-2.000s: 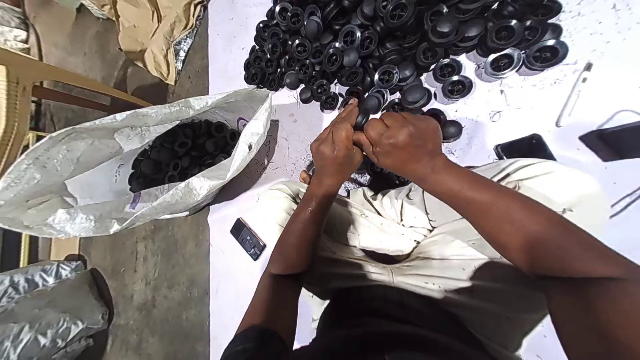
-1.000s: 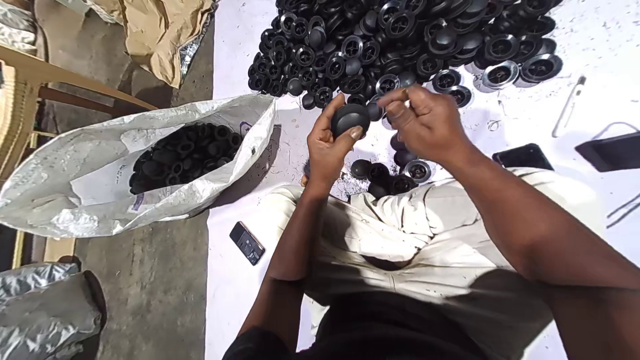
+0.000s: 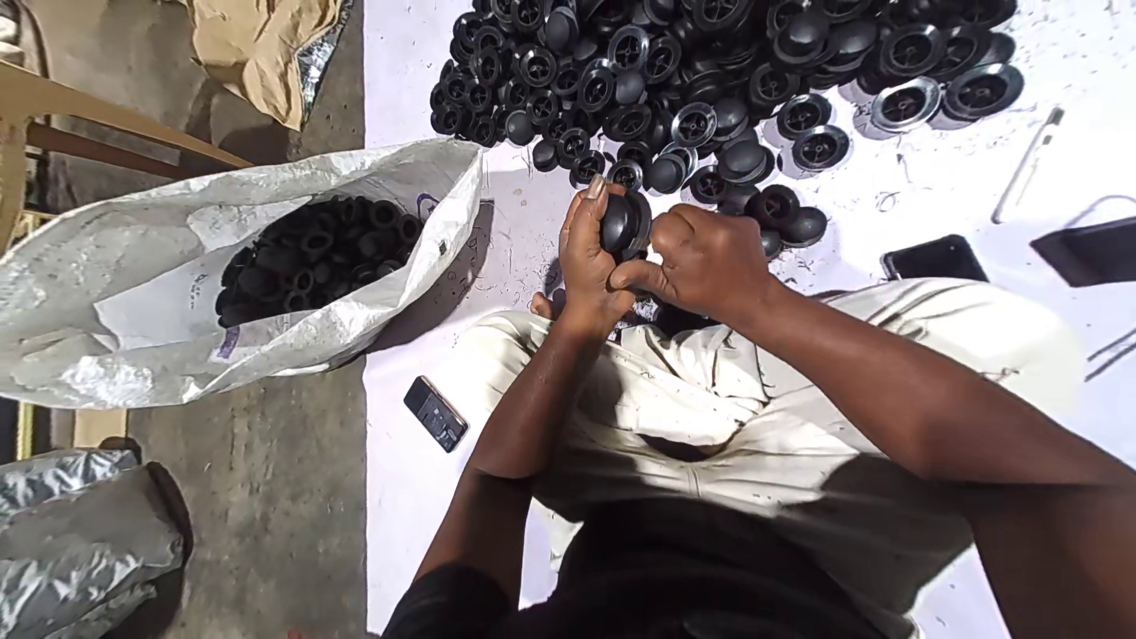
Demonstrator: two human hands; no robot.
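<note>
My left hand [image 3: 587, 257] is closed around a round black plastic part [image 3: 619, 224] with a domed face, its thumb or a fingertip up at the part's far edge. From the right, my right hand [image 3: 701, 257] presses against the same part with curled fingers, its thumb near my left palm. Whether it grips a second piece is hidden. Beyond both hands lies a large heap of black round plastic parts [image 3: 701, 80], some dome up, others showing spoked undersides. A few loose ones [image 3: 774, 206] lie just past my right hand.
An open white woven sack [image 3: 355, 333] at left holds many black parts. A phone [image 3: 435, 414] lies by my left knee. At right are another dark phone [image 3: 935, 259], a white pen-like stick [image 3: 1028, 166] and a black flat object [image 3: 1087, 251]. A chair frame [image 3: 106, 120] stands upper left.
A second ago my hands were apart, with the black domed part in my left hand; now my right hand has come in against it.
</note>
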